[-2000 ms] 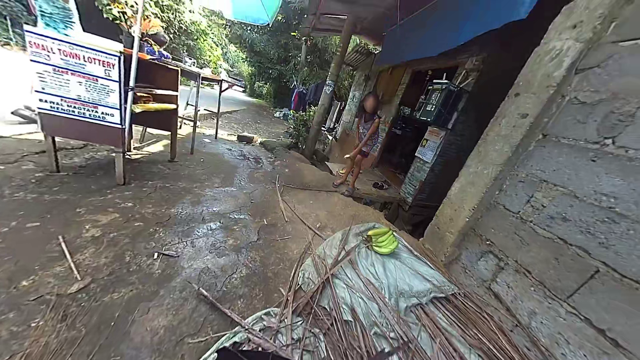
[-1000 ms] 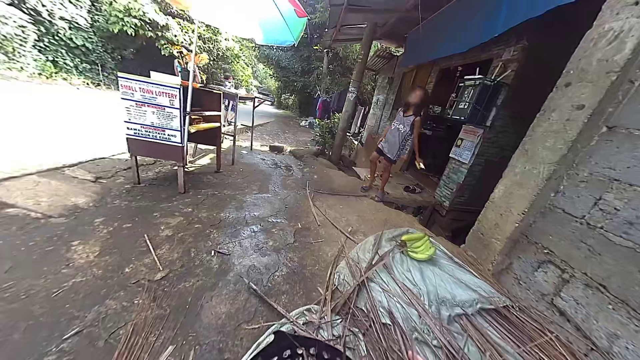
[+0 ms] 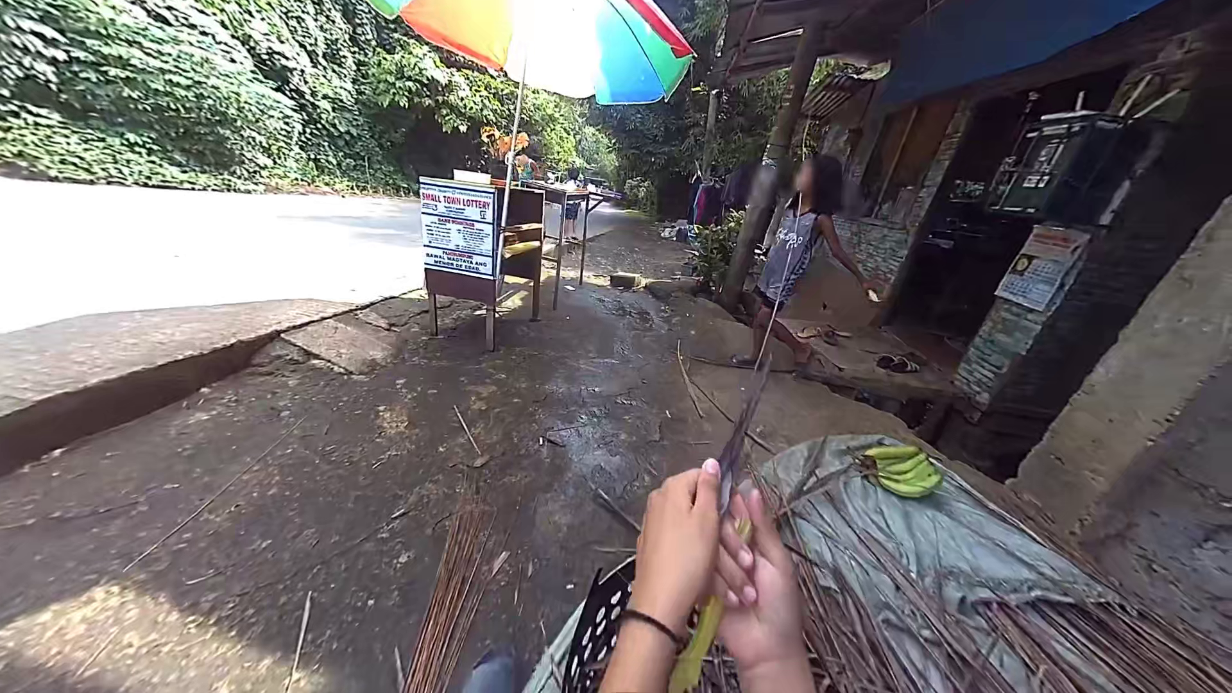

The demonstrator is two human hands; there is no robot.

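Side by side at the lower centre, my left hand [image 3: 679, 534] and my right hand [image 3: 767, 592] nearly touch. My left hand pinches a long, thin dark strip [image 3: 746, 414], apparently a dried palm leaflet, that points up and away. The curled fingers of my right hand lie against a yellow-green piece [image 3: 701, 640] hanging between both hands; whether it is a handle or a leaf part I cannot tell. Beneath and beside the hands, dry palm midribs [image 3: 900, 577] lie over a grey-green cloth sack [image 3: 847, 500]. A black perforated plastic basket [image 3: 585, 630] shows left of my wrist.
Green bananas [image 3: 903, 471] rest on the sack. A bundle of thin sticks [image 3: 452, 587] lies on the ground at left. Ahead are a wooden stand [image 3: 460, 231] with a printed sign and an umbrella [image 3: 577, 43]. A person [image 3: 794, 250] is near the doorway; a block wall [image 3: 1145, 462] borders the right.
Both hands have come into view with the dark strip, absent from the earlier frames. The person by the doorway has changed stance, one arm now stretched out. The view has swung left.
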